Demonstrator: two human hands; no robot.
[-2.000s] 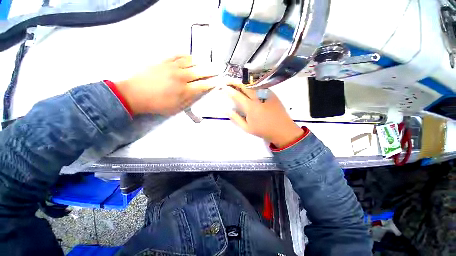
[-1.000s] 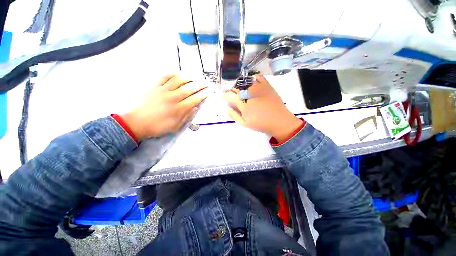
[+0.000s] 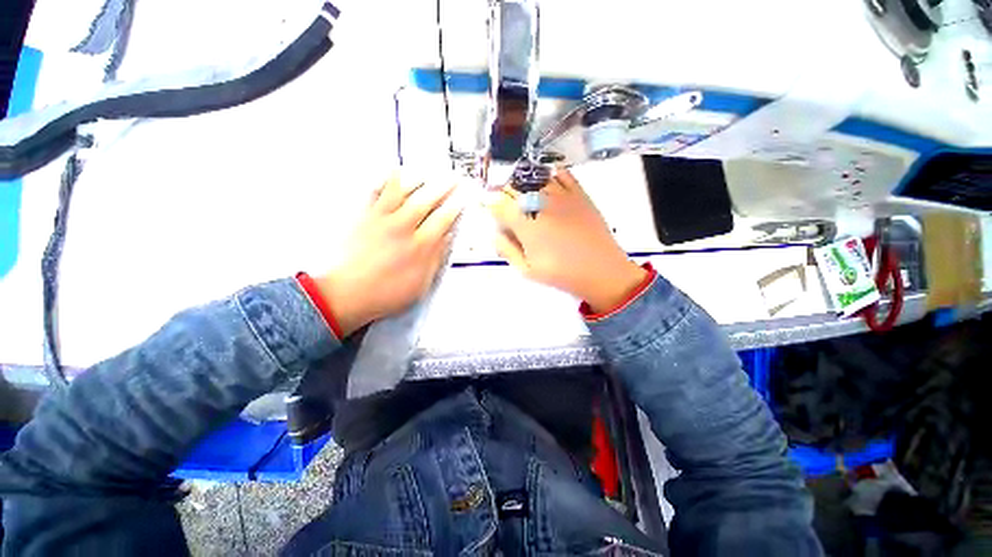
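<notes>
A pale grey-white piece (image 3: 383, 350) lies under my left hand and hangs over the table's front edge; its upper part is washed out by glare. My left hand (image 3: 394, 252) lies on it with the fingertips just left of the presser foot and needle area (image 3: 470, 165). My right hand (image 3: 568, 237) is just right of the needle area, fingers bent down at the bed, partly behind the machine's small metal parts. Whether the right fingertips hold cloth cannot be told. The white sewing machine (image 3: 761, 120) has a blue stripe.
A dark curved strip (image 3: 180, 100) lies at the upper left, a thin dark cord (image 3: 54, 256) below it. On the right are a flat black rectangle (image 3: 689, 199), a slim metal tool (image 3: 794, 232), a beige-white square (image 3: 782, 289), a green-and-white packet (image 3: 847, 274) and red handles (image 3: 894, 285). Blue bins (image 3: 245, 448) stand below.
My left hand and forearm have swung to the right and closer to my body. The pale piece's tail has swung right and now hangs more steeply over the front edge. My right hand has barely moved.
</notes>
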